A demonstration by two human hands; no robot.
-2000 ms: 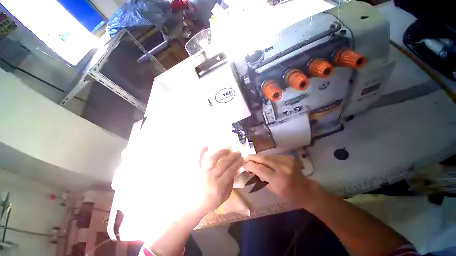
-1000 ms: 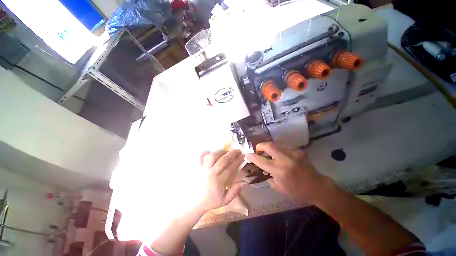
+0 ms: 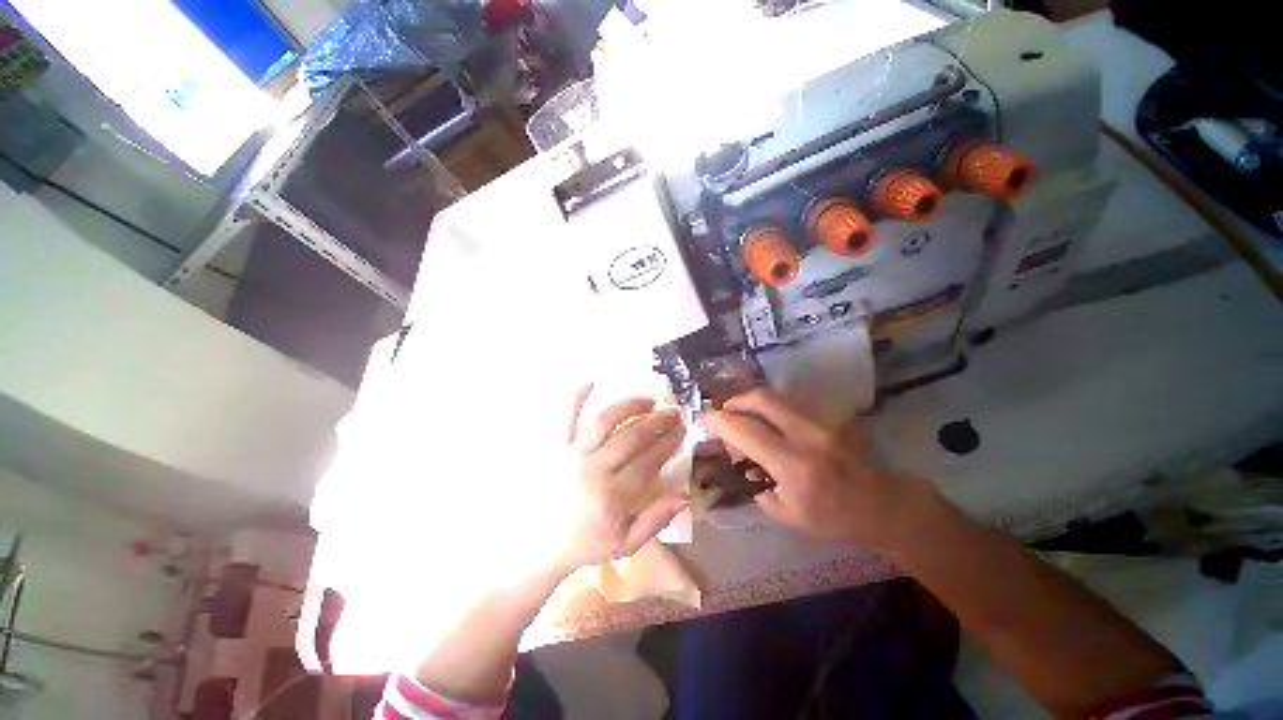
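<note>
The overlock machine (image 3: 901,281) has a row of orange knobs. Its presser foot area (image 3: 678,377) is just beyond my fingertips. My left hand (image 3: 619,471) lies flat with spread fingers on a pale fabric piece (image 3: 650,577), mostly washed out by glare; a cream part hangs toward the table's front edge. My right hand (image 3: 809,464) is beside it, its bent fingertips at the cloth edge by the foot. Dark thread snips (image 3: 726,481) sit in the right palm, partly hidden by the fingers.
The white machine table (image 3: 1098,415) extends right, with printed marks along its front edge. A metal shelf (image 3: 331,253) with a blue plastic bag (image 3: 380,54) stands at the back left. Pale cloth (image 3: 1196,619) lies at the lower right. A very bright glare covers the table's left side.
My right hand no longer points the snips' dark blades outward; they now lie in the palm. My left hand has moved slightly toward the foot and its fingers have spread. More cream cloth shows below it.
</note>
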